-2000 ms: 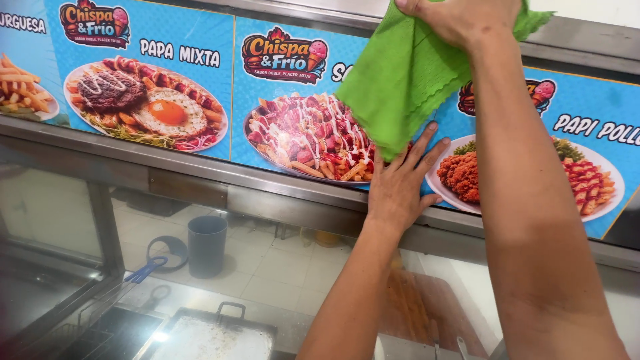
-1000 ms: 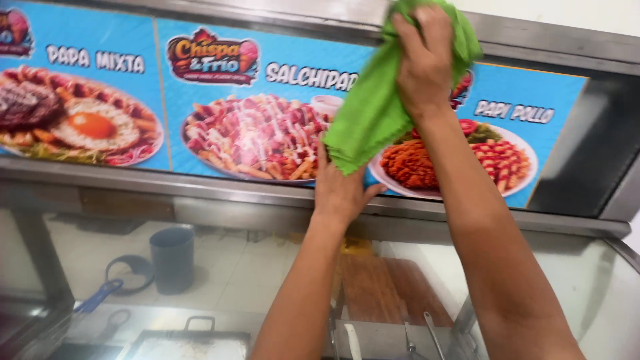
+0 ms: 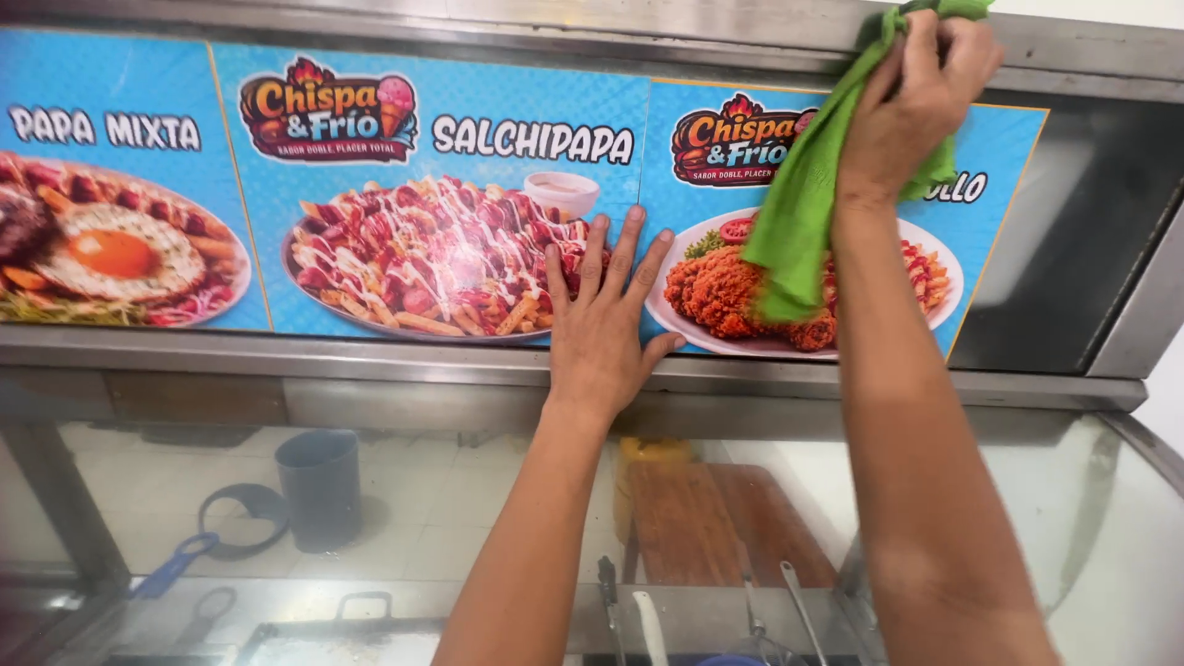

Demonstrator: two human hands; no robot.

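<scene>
My right hand (image 3: pixel 916 111) grips a green cloth (image 3: pixel 805 222) at the upper metal edge of a framed sign panel. The cloth hangs down over the rightmost picture, a plate of fried chicken and fries, and covers part of the lettering. My left hand (image 3: pixel 606 314) lies flat with fingers spread across the lower edge of the blue printed sign (image 3: pixel 518 102), where two food pictures meet. Nothing is held in it. The stainless steel lower rail (image 3: pixel 416 361) of the frame runs under its palm.
Behind the glass below stand a dark cup (image 3: pixel 319 490), a blue-handled utensil (image 3: pixel 176 564), brown wooden boards (image 3: pixel 731 518) and several utensil handles (image 3: pixel 652 629). A metal tray with a handle (image 3: pixel 363 606) lies lower left. The frame's metal corner post (image 3: pixel 1142 296) is at the right.
My right hand, still holding the green cloth, has moved right along the sign's upper edge, uncovering the middle picture's lettering. My left hand remains against the lower part of the sign.
</scene>
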